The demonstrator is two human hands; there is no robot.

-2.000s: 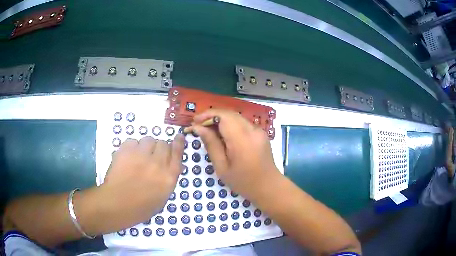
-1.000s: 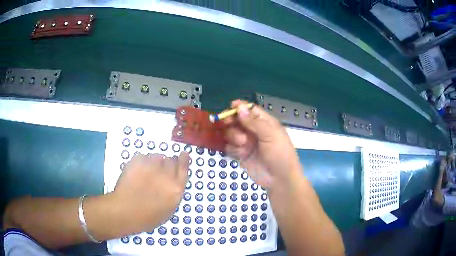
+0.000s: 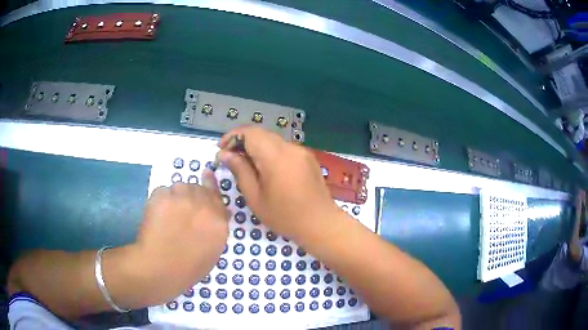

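A white component tray (image 3: 166, 313) lies in front of me, with rows of small round dark components. A red fixture plate (image 3: 348, 179) lies across the tray's upper right edge, its left part hidden behind my right hand. My right hand (image 3: 271, 174) is over the tray's upper part and holds the pick-up stick (image 3: 235, 143) between thumb and fingers, mostly hidden. My left hand (image 3: 187, 235) rests over the left part of the tray, its fingertips near the stick's lower end. What the left fingertips touch is hidden.
Grey fixture plates (image 3: 245, 116) stand spaced along the near edge of the green conveyor belt (image 3: 335, 84). Another red plate (image 3: 113, 27) lies on the belt's far side. A second white tray (image 3: 503, 235) is at right. Part of another person (image 3: 567, 258) shows at the right edge.
My right hand has moved from the red plate back left to the tray's upper rows. The plates on the belt have shifted right. The left hand stays nearly in place.
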